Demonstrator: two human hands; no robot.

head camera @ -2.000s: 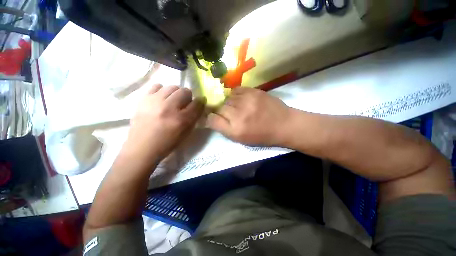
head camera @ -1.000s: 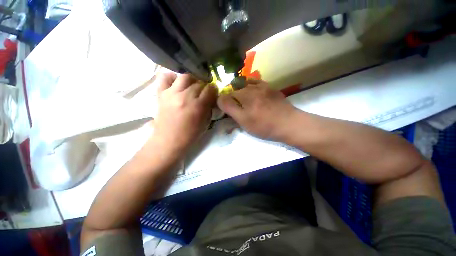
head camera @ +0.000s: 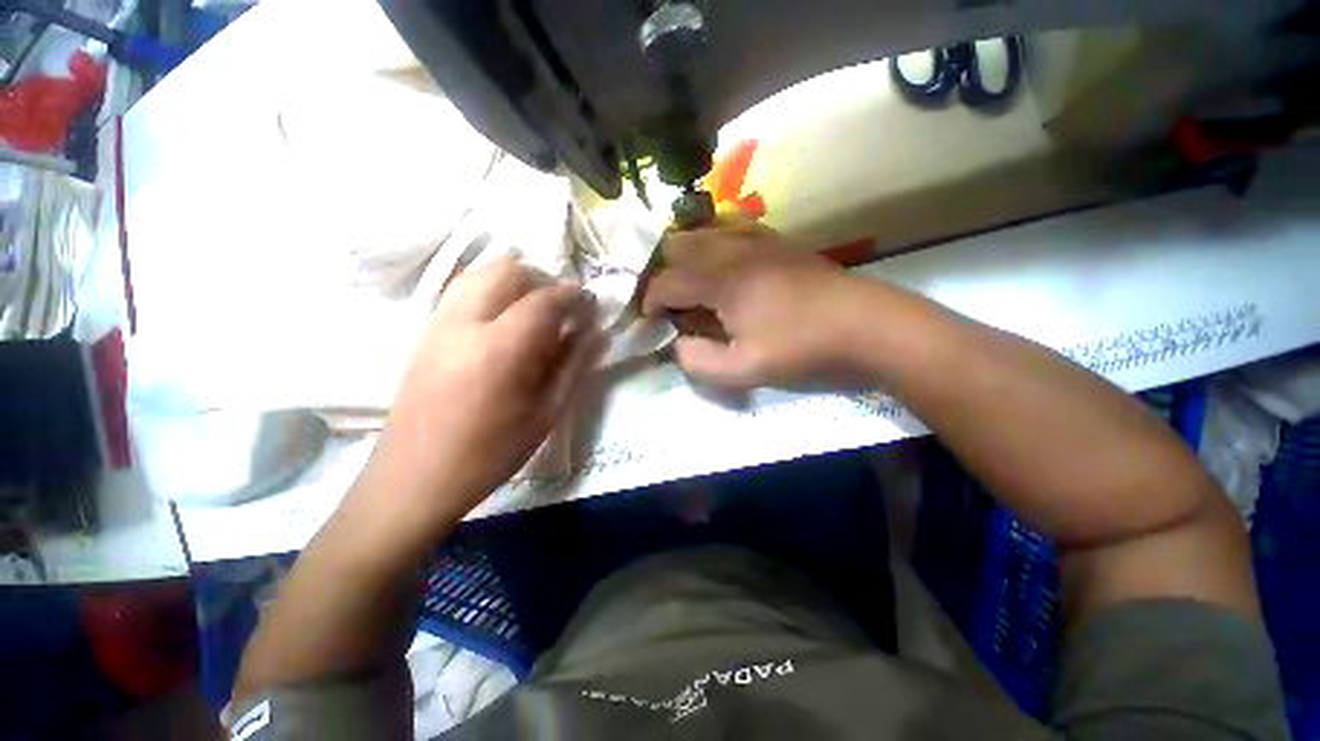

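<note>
White cloth [head camera: 333,275] lies bunched on the white table, from the left up to the needle area. The dark sewing machine head [head camera: 579,73] stands above it, with the presser foot and needle area [head camera: 688,196] partly behind my right hand. My left hand [head camera: 500,355] is blurred, its fingers curled on the cloth left of the needle. My right hand [head camera: 738,304] has its fingers curled at the cloth edge just in front of the needle. A pale cloth strip [head camera: 637,336] shows between the hands. The fingertips are partly hidden.
Black-handled scissors [head camera: 958,70] lie on the machine bed [head camera: 883,159]. Orange-red tape [head camera: 735,174] is beside the needle. Blue baskets [head camera: 471,594] with white cloth stand below the table. A dark box [head camera: 44,434] and red items [head camera: 55,109] are at left.
My left hand has moved away from the needle toward me, opening a gap between the hands. The cloth left of the needle is more bunched. The camera view has shifted.
</note>
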